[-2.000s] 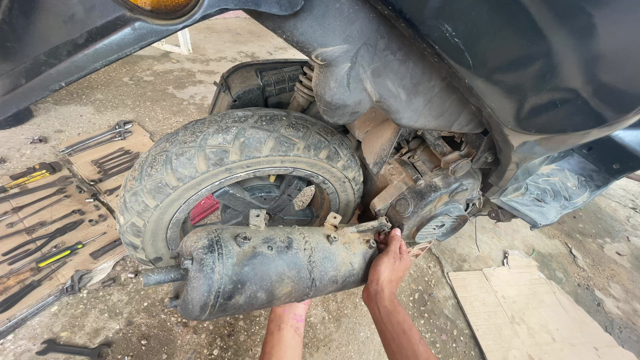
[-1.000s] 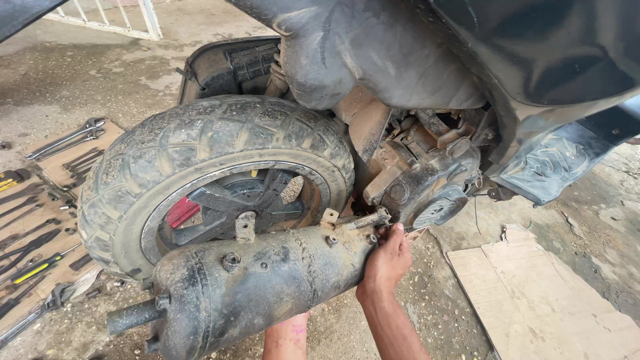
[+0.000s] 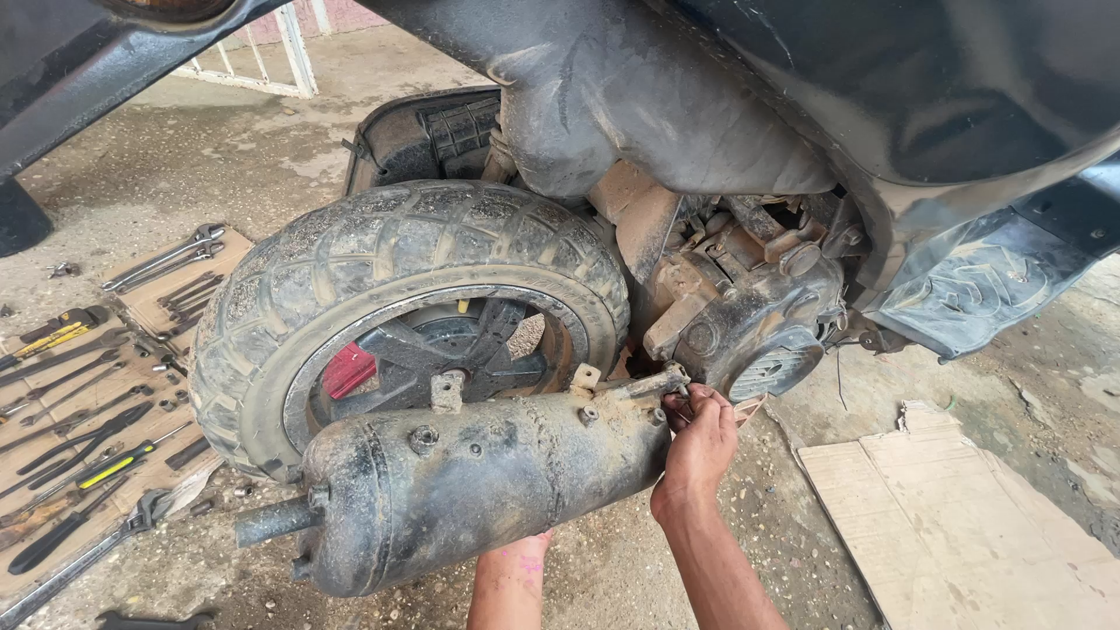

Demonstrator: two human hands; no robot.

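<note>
A dirty black exhaust muffler (image 3: 490, 472) lies across the view in front of the scooter's rear wheel (image 3: 411, 306), its short outlet pipe pointing left. My left hand (image 3: 525, 547) is under the muffler's body and supports it; its fingers are hidden behind the metal. At the muffler's right end, beside the pipe bracket (image 3: 652, 385), my right hand (image 3: 704, 437) grips it, with fingers bent near the pipe and the thumb side hidden in part. Just behind that hand sits the scooter's engine (image 3: 744, 306), coated in dirt.
Wrenches (image 3: 171, 258), pliers (image 3: 92, 442) and a yellow-black screwdriver (image 3: 118, 464) lie on cardboard at the left. A large adjustable wrench (image 3: 101, 547) lies near its edge. A flat cardboard sheet (image 3: 962, 525) covers ground at the right. Black scooter bodywork (image 3: 919, 87) hangs above.
From two seconds ago, the muffler's left end has tilted lower, away from the wheel hub. Both hands have stayed on the muffler. The view has shifted somewhat.
</note>
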